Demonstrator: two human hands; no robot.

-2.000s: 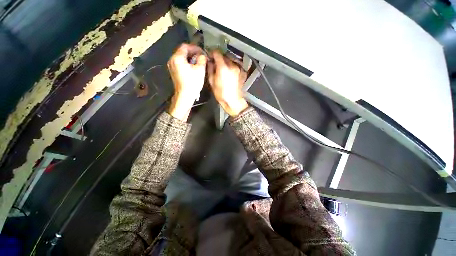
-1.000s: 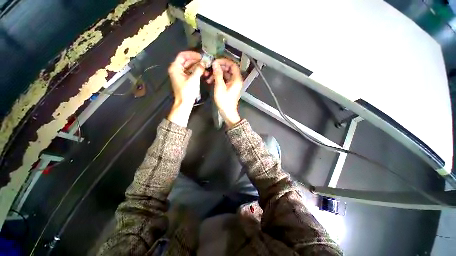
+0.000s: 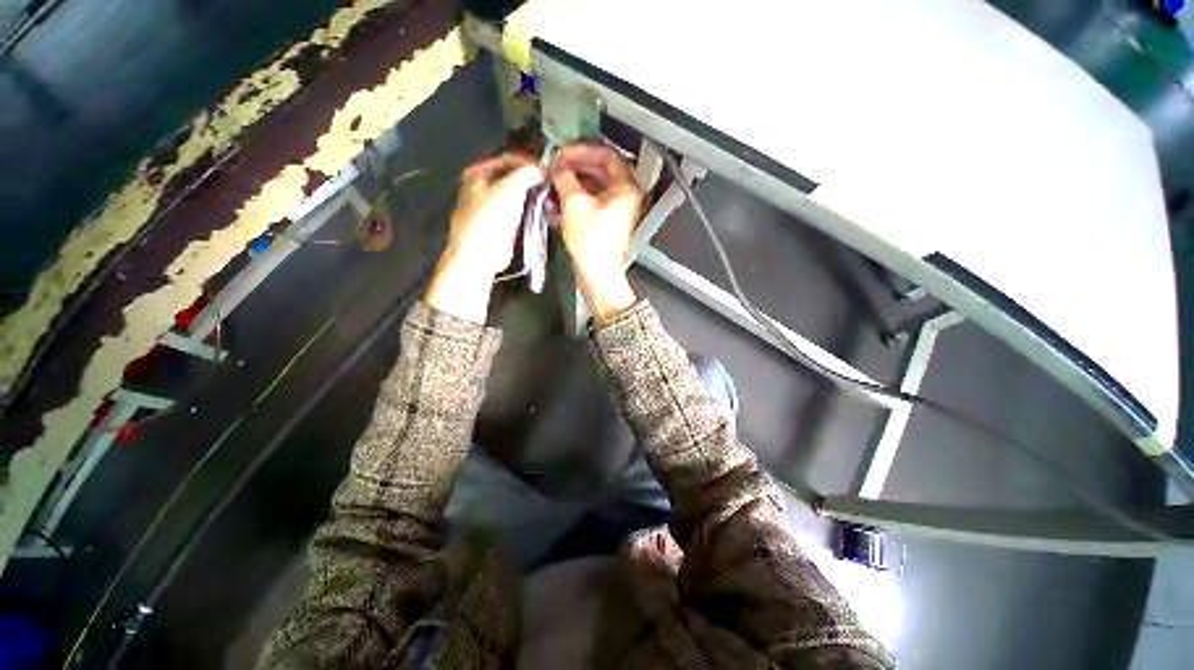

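Observation:
My left hand (image 3: 495, 220) and my right hand (image 3: 595, 207) are close together under the near left corner of the bench. A small pale piece (image 3: 536, 236) shows between them and hangs down beside my left fingers; it is too blurred to name. My left fingers are closed on it. My right fingers are bent at its upper end, and their grip is hidden. A pale box-like part (image 3: 570, 114) is on the bench corner just above the hands. A grey cable (image 3: 733, 282) runs from beside the hands to the right under the bench.
A cream board (image 3: 890, 105) covers the bench top. Pale metal legs and crossbars (image 3: 890, 452) stand below it. The conveyor edge with peeling paint (image 3: 242, 203) is at left. A yellow thin wire (image 3: 216, 445) lies on the floor. A small black box (image 3: 864, 545) is at lower right.
The hands stay at the bench corner. The fingers have closed in around the piece, and a pale strip now hangs lower between them.

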